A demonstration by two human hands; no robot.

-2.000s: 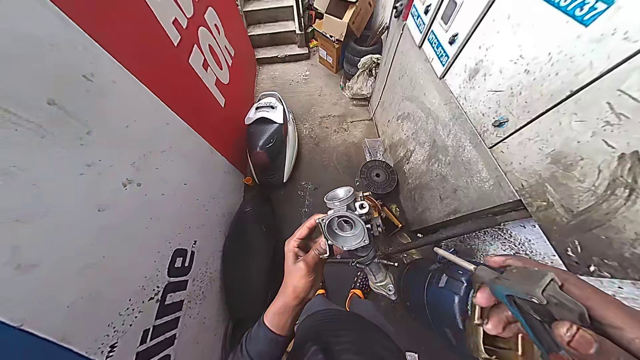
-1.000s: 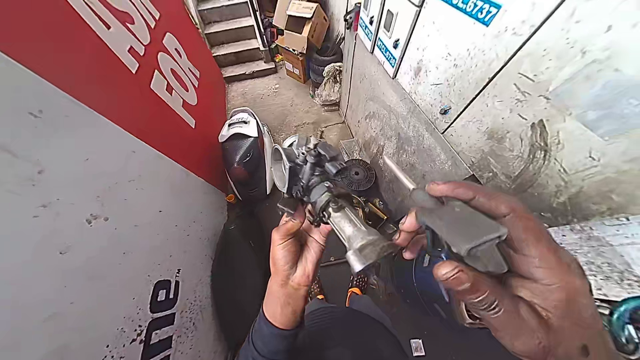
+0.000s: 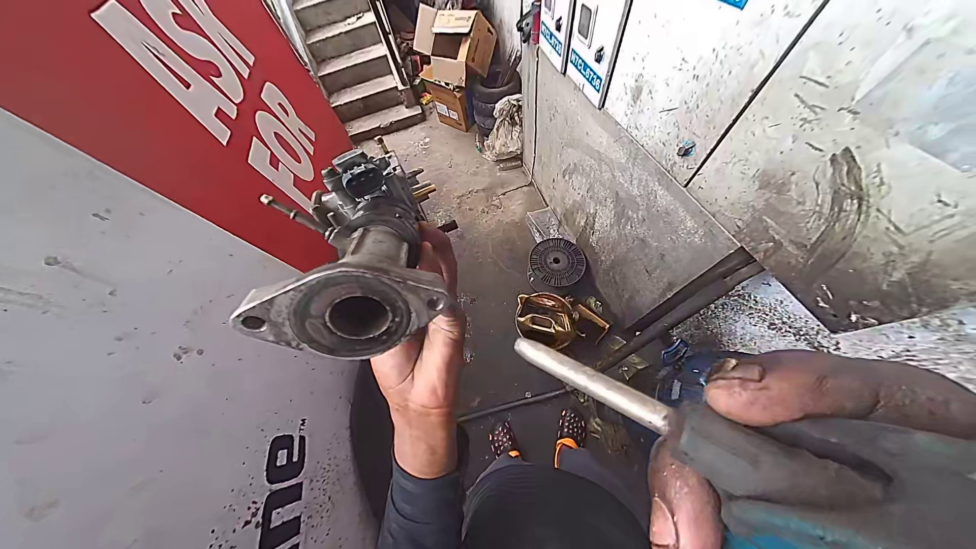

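Note:
My left hand [image 3: 427,351] grips a greasy metal carburetor [image 3: 366,252] from behind, raised left of the centre. Its oval flange with a round bore and two bolt holes faces me; hoses and brass-coloured stubs stick out at its upper end. Close to the camera at the lower right, my right hand [image 3: 823,427] is wrapped around a grey and blue tool, probably an air blow gun [image 3: 770,457], whose straight metal nozzle points up and left. The nozzle tip is apart from the carburetor. The tool's rear part is cut off by the frame edge.
On the ground ahead lie a round black finned part [image 3: 557,262] and a gold-coloured metal cover [image 3: 545,321]. Cardboard boxes [image 3: 450,103] and stacked tyres [image 3: 496,99] stand by concrete steps [image 3: 362,80]. A red and white panel [image 3: 152,252] borders the left, a stained wall [image 3: 762,152] the right.
My left hand has raised and turned the carburetor, so its flange now faces me. My right hand and the tool appear closer to the camera at the lower right.

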